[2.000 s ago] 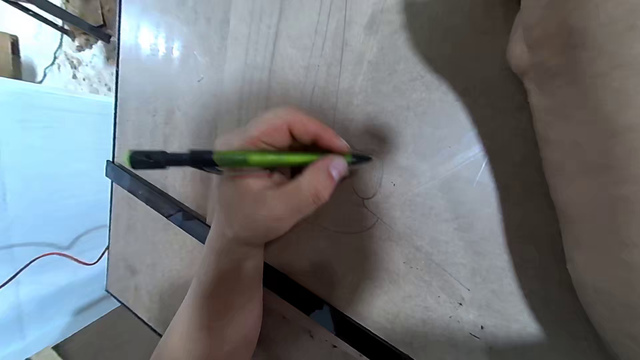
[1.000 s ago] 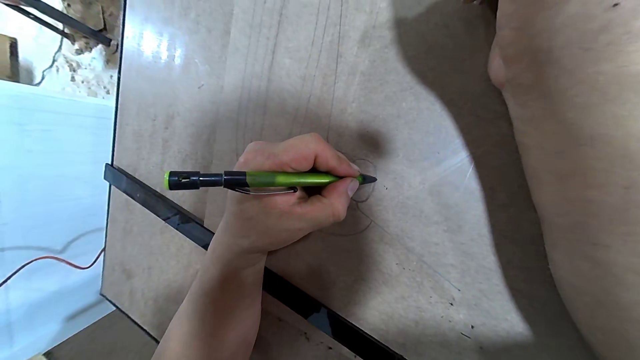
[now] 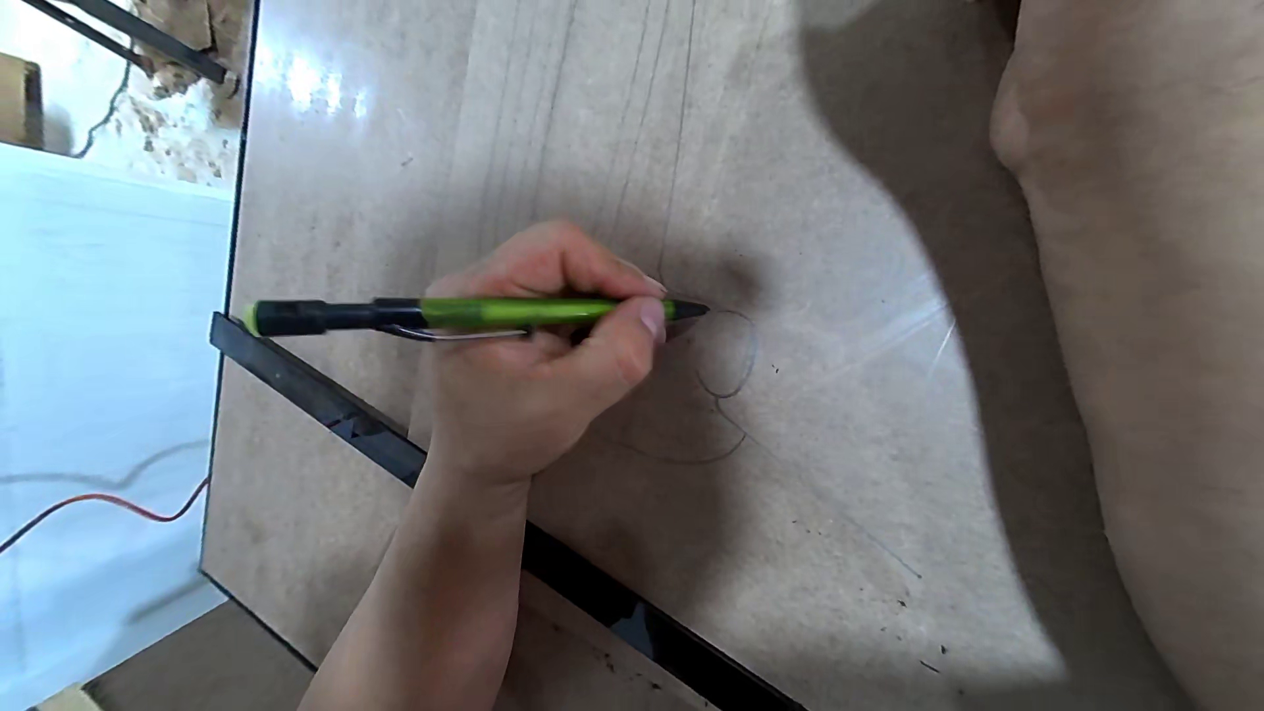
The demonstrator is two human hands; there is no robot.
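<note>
From the lower left comes my left hand [image 3: 553, 365], shut on a green and black mechanical pencil [image 3: 513, 314] with a metal clip. Thumb and index finger pinch it near the tip, and its back end points left. The dark tip meets the upper left end of a small rounded pencil line [image 3: 754, 346] on a smooth brownish panel [image 3: 849, 474]. Below that line, a wider arc [image 3: 681, 462] and a faint slanting line show on the surface. My forearm crosses over a dark flat bar [image 3: 316, 400] lying diagonally on the panel. My right hand is not in view.
A large bare limb [image 3: 1165, 346] fills the right side, with its shadow on the panel. Long thin lines [image 3: 681, 128] run down from the top. Beyond the panel's left edge are a pale sheet [image 3: 99, 296], a red cable [image 3: 128, 504] and dark bars [image 3: 148, 39].
My left hand has moved the pencil tip slightly up and left since a second ago, keeping its grip. The dark bar has stayed put on the panel.
</note>
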